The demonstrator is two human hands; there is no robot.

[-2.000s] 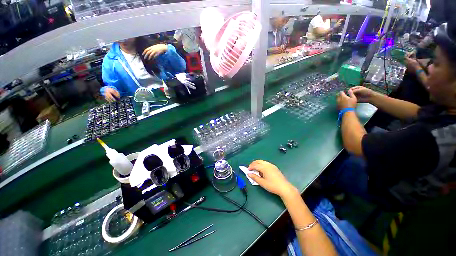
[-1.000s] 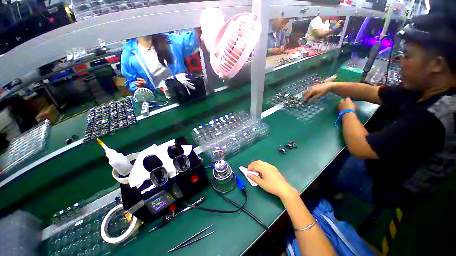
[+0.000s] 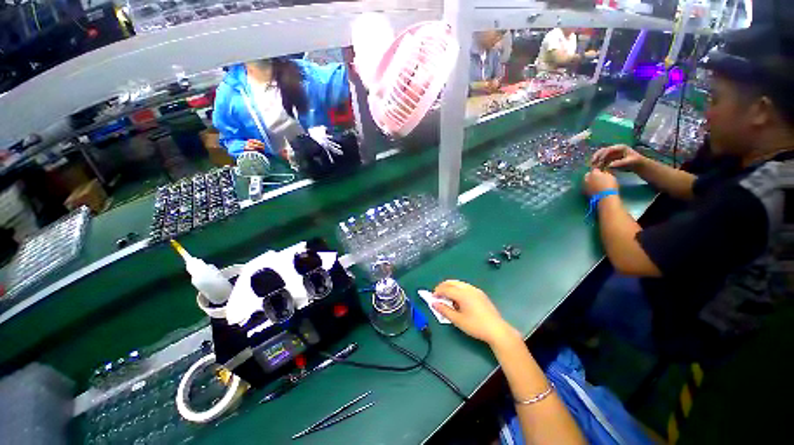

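My right hand [image 3: 470, 311], with a silver bracelet on the wrist, rests on the green mat with its fingertips on a small white wipe [image 3: 432, 306]. The wipe is partly hidden under the fingers. Just left of it stands a clear round bottle with a metal top [image 3: 389, 304]. More white wipes [image 3: 252, 269] lie on the black unit [image 3: 330, 317], which has a small lit display. Two black round eyepieces [image 3: 277, 295] show in front of these wipes. Metal tweezers [image 3: 333, 415] lie on the mat. My left hand is not in view.
A white squeeze bottle [image 3: 207, 280] and cream tape ring [image 3: 185, 393] are by the unit. A black cable with blue connector [image 3: 420, 319] lies beside the clear bottle. Clear trays [image 3: 402, 228] and small dark parts [image 3: 503, 255] lie beyond. A pink fan [image 3: 411, 78] is on the post. A person works at right.
My right hand and the wipe have hardly moved. The person at right reached to the trays and has brought both hands together again. The person opposite has shifted to the right.
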